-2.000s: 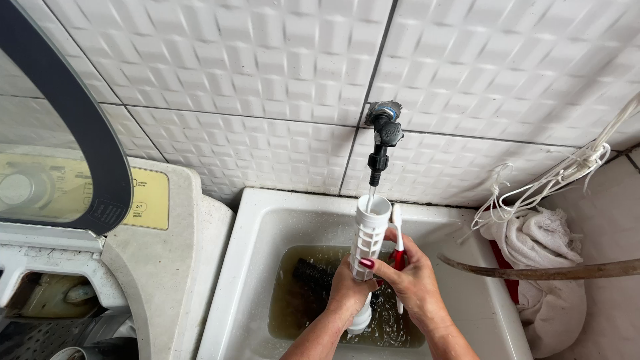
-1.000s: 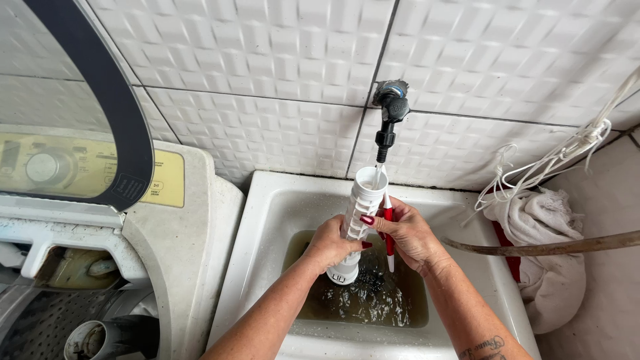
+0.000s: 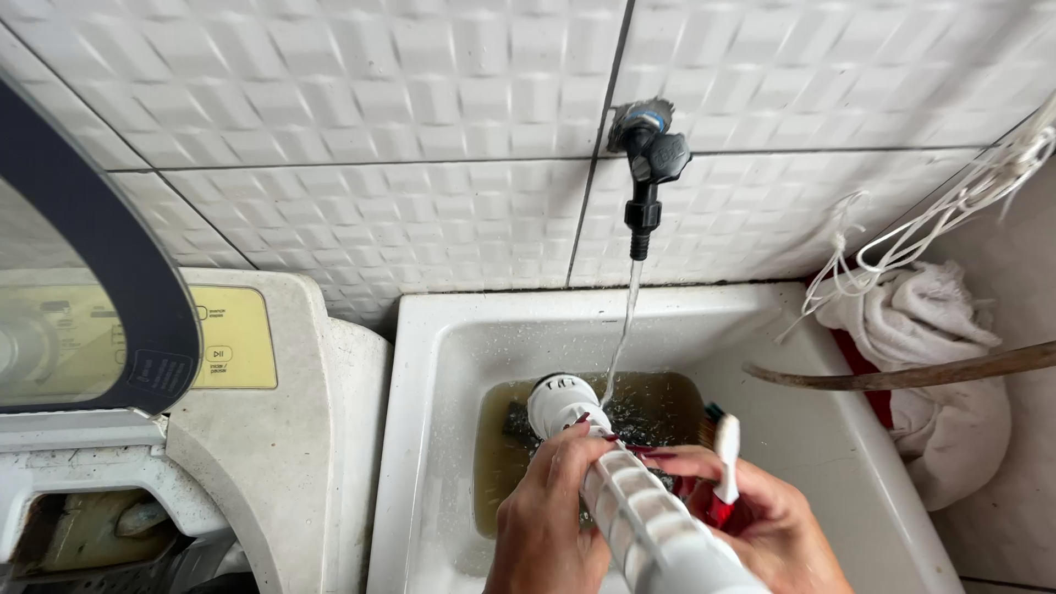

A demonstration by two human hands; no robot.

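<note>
My left hand [image 3: 553, 503] grips a white plastic slotted tube [image 3: 652, 520] from its left side. The tube slants across the sink, its round capped end up near the water and its other end toward me. On its right, my right hand [image 3: 767, 520] touches the tube with its fingertips and holds a red and white brush [image 3: 726, 462], bristles upward. A thin stream falls from a black plastic tap [image 3: 648, 165] just beyond the capped end. Below, murky brown water [image 3: 511, 412] lies in the white sink [image 3: 437, 396], with a dark object partly under it.
A top-loading washing machine [image 3: 272, 445] with its lid [image 3: 157, 289] raised stands left of the sink. At the right, a curved brown stick [image 3: 907, 375] juts over the rim, near a bunched white cloth [image 3: 916, 322] and tangled white cord [image 3: 949, 214]. A tiled wall [image 3: 396, 214] rises behind.
The tube was more upright, with its open upper end under the stream; now it is tipped, its capped end pointing away toward the tap. The brush head, down a second ago, now points up.
</note>
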